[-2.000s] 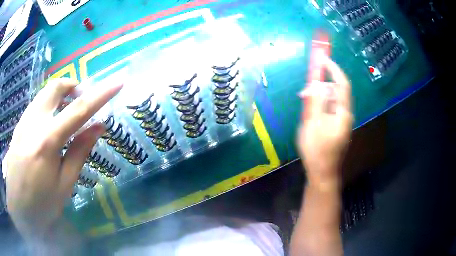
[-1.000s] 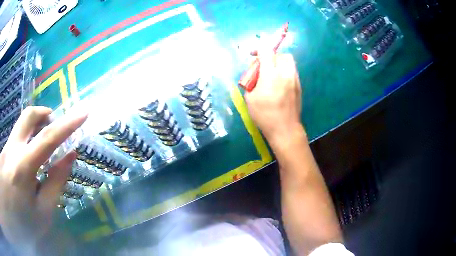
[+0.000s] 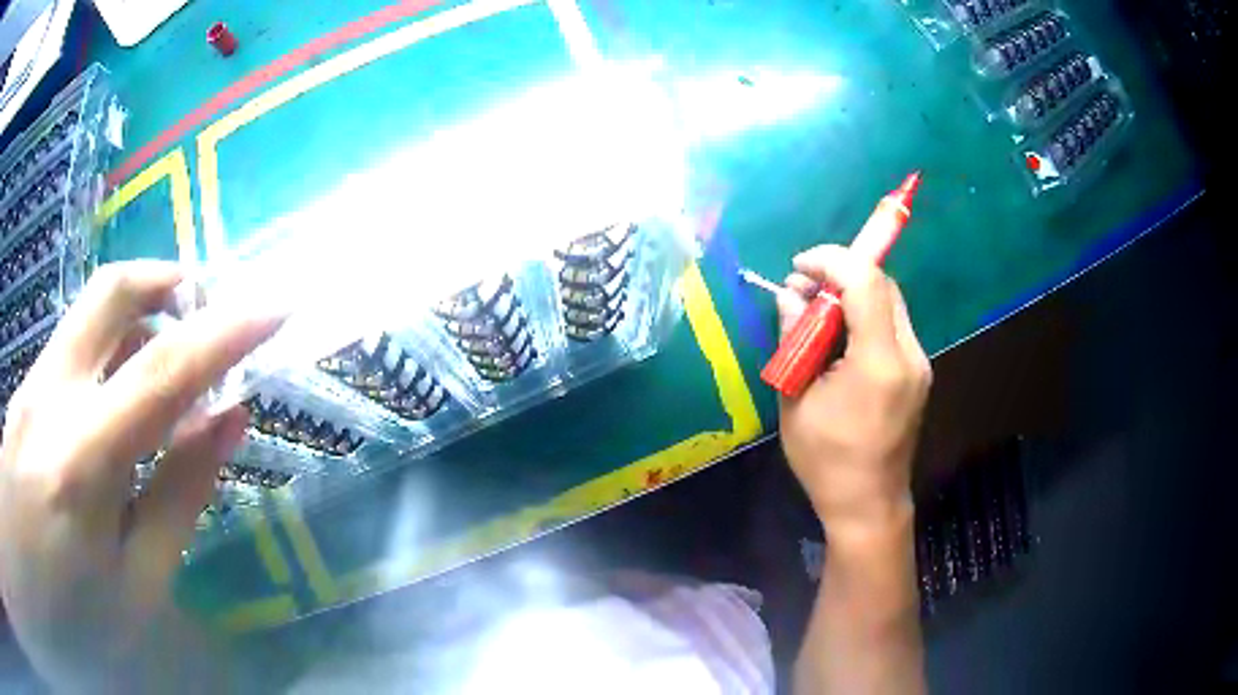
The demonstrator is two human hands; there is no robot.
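Observation:
A clear blister tray (image 3: 530, 373) lies on the green mat with rows of small dark ring-like components (image 3: 595, 283); glare hides its far part. My left hand (image 3: 122, 435) is at the tray's left end, fingers curved over it; whether it grips the edge is hard to tell. My right hand (image 3: 855, 380) is right of the tray, apart from it. It holds a red marker pen (image 3: 812, 342), red tip pointing up and right. A thin pale metallic tool (image 3: 760, 281) sticks out to the left from the same fingers.
A small red cap (image 3: 221, 38) stands at the upper left. Filled trays lie at the left edge (image 3: 114, 129) and upper right (image 3: 1056, 160), the latter with a red mark. Yellow tape (image 3: 720, 356) borders the work area. The bench's front edge runs below the tray.
Over two seconds my right hand moved left over the mat, then back right and nearer the front edge, still with the marker. The tray's glare has shifted. My left hand stays at the tray's left end.

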